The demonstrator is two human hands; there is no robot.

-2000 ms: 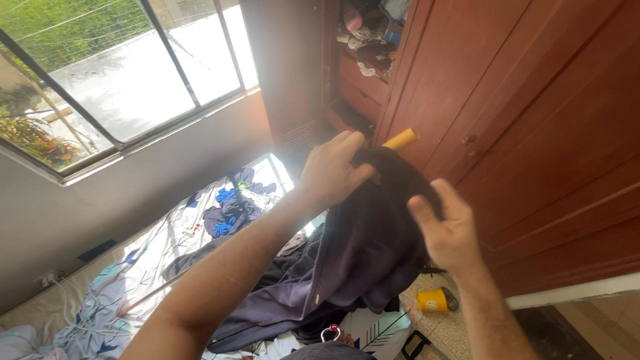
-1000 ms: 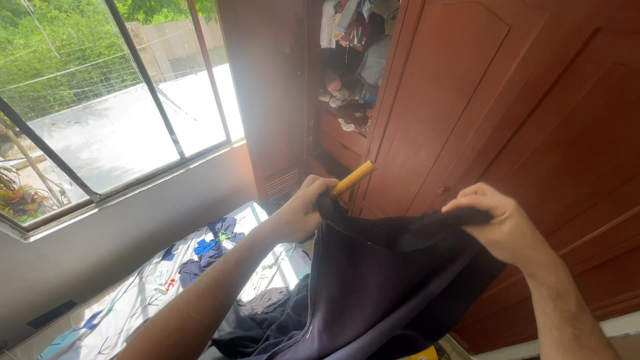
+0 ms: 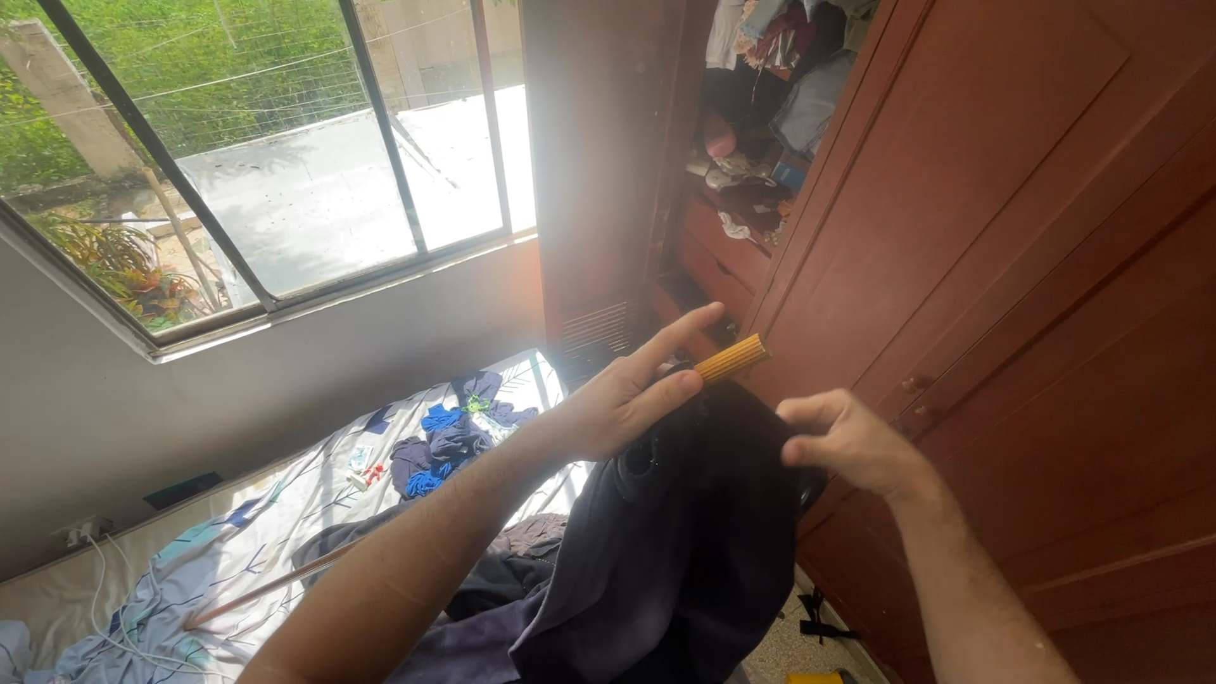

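Observation:
A dark garment (image 3: 684, 532) hangs in front of me, its top draped near a ridged yellow rod end (image 3: 731, 359). My left hand (image 3: 641, 394) is at the upper left of the garment, its index finger stretched out and its thumb against the yellow piece; whether its hidden fingers grip the cloth is unclear. Just right of the garment's top is my right hand (image 3: 841, 437), thumb and index finger apart, with no cloth seen between them. Lower left, a thin brownish rod (image 3: 275, 581) passes behind my left forearm over the bed.
A bed (image 3: 313, 465) with a patterned sheet bears crumpled blue and dark clothes (image 3: 451, 432) and white cables (image 3: 119, 617). The reddish wooden wardrobe (image 3: 978, 237) stands at the right, its open section holding clothes (image 3: 812, 104). A sliding window (image 3: 285, 161) is upper left. Something yellow (image 3: 817, 677) lies low on the floor.
One second ago my right hand held the garment's edge stretched out to the right; now it has let go and is nearer my left hand. The cloth hangs narrower.

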